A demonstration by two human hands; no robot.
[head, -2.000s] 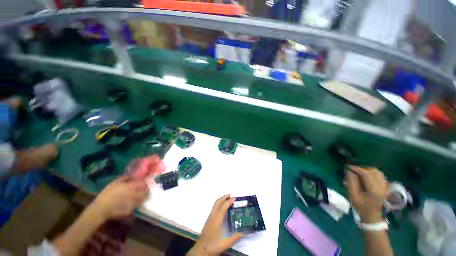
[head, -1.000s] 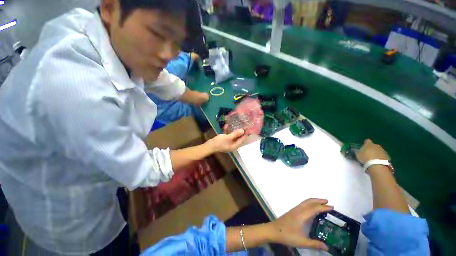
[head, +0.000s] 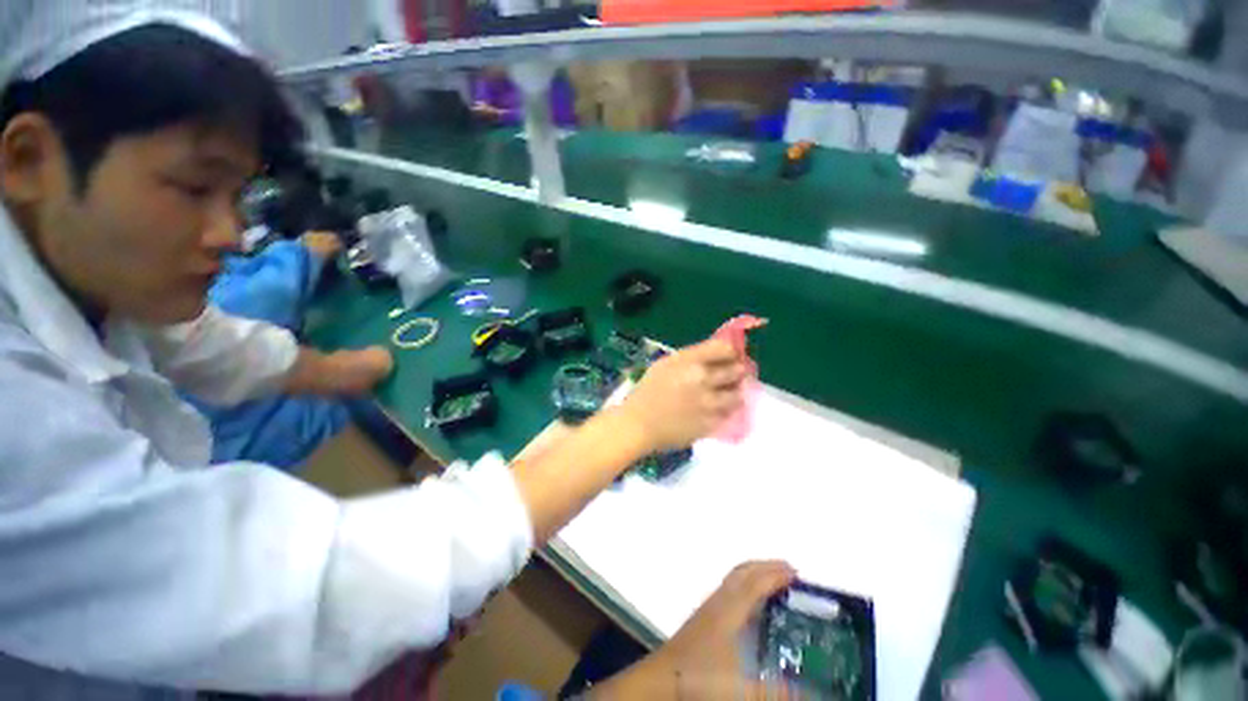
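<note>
My left hand (head: pixel 732 633) holds a square black housing (head: pixel 855 641) by its left side, low over the front of the white sheet (head: pixel 767 514). A green circuit board (head: pixel 810 657) shows inside the housing. The housing's lower edge is cut off by the picture's rim. My right hand is not in view. Green boards (head: pixel 582 390) lie at the left end of the sheet, partly hidden by a neighbouring person's arm.
A person at the left reaches across the sheet, holding a pink bag (head: pixel 742 384). Black housings (head: pixel 463 404) stand on the green mat at the left. At the right are another housing (head: pixel 1063 593) and a lilac phone (head: pixel 988 677). A metal-edged shelf (head: pixel 821 258) runs behind.
The view has swung back right. The neighbour's hand with the pink bag has moved over the sheet. My right hand has left the picture. My left hand still holds the housing.
</note>
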